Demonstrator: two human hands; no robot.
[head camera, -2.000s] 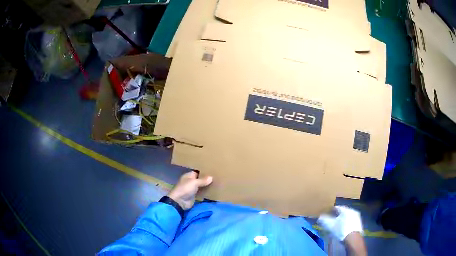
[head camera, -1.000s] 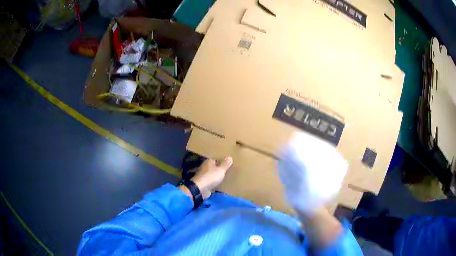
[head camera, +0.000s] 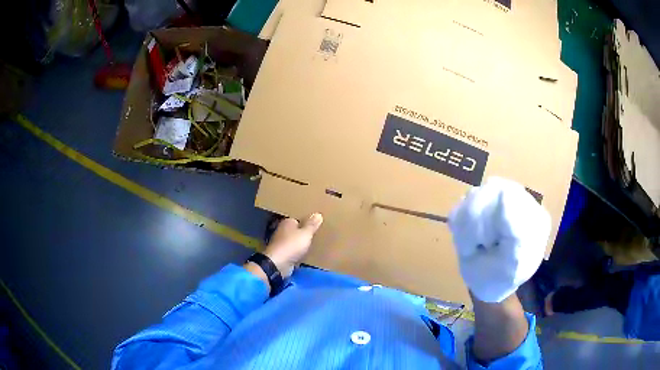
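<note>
A brown box blank (head camera: 318, 115) with a dark "CEPTER" panel lies in front of me, its near edge at my smock. My left hand (head camera: 293, 238), bare with a black wristband, grips its near left edge, thumb on top. My right hand (head camera: 501, 238), in a white glove, is closed on a thin stripping rod (head camera: 409, 211) above the right part of the blank. The rod points left, its tip over the near part. A small dark slot (head camera: 333, 193) shows near the left tab. The fingers under the blank are hidden.
An open scrap carton (head camera: 132, 119) with yellow strapping and rubbish stands on the floor at the left. Stacked blanks (head camera: 637, 119) lie at the right on the green bench (head camera: 590, 137). A red-headed broom (head camera: 112, 76) is at the upper left. Part of a person in blue (head camera: 642, 307) shows lower right.
My gloved hand came up from the near right edge with the rod, over the blank, then moved right. A dark slot now shows near the left tab. My left hand stays at the edge.
</note>
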